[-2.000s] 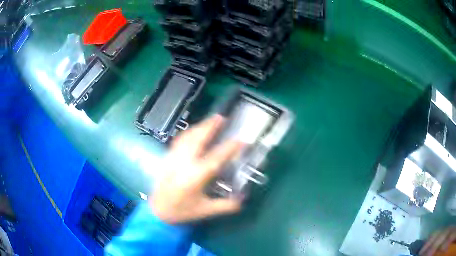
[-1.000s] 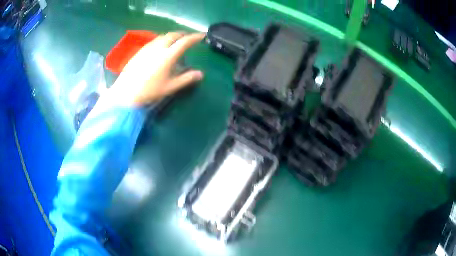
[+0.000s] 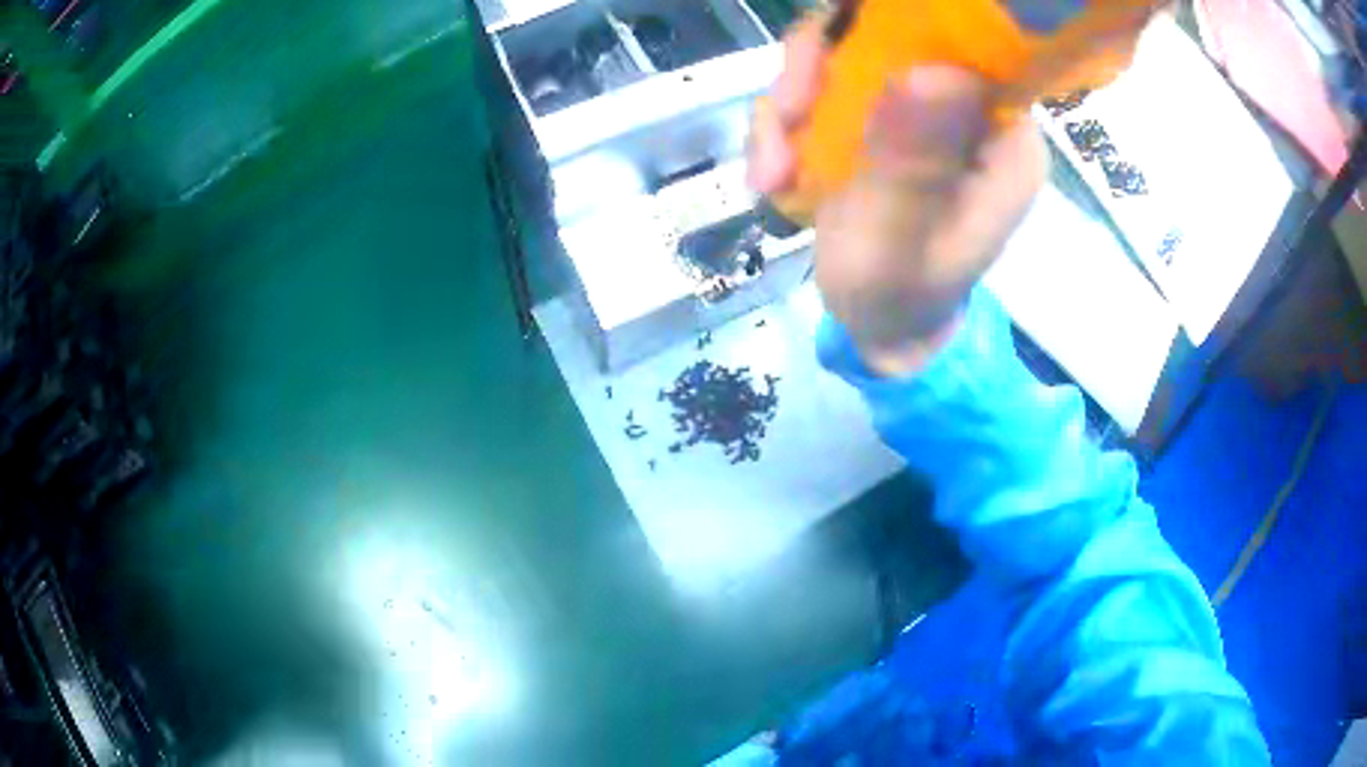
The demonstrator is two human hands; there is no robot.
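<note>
My right hand (image 3: 915,202) is blurred at the top centre-right, its sleeve coming up from the lower right. It is closed around the orange electric screwdriver (image 3: 900,75), over the right part of the screw feeder. The white screw feeder (image 3: 607,143) has open top compartments and a lower front tray holding dark screws. The screwdriver's tip is not clearly visible. A loose pile of tiny black screws (image 3: 723,409) lies on the white paper sheet (image 3: 720,525) in front of the feeder. My left hand is not in view.
Dark housings (image 3: 68,659) show cut off at the left edge. Printed white sheets (image 3: 1184,180) lie right of the feeder, with a pink sheet (image 3: 1274,75) beyond. The glossy green bench (image 3: 315,420) bears a bright glare. Blue floor shows at lower right.
The view has swung right from the stacked housings to the feeder. My left hand, seen earlier over a housing and then near the red bin, is out of view. My right hand with the screwdriver is now fully visible.
</note>
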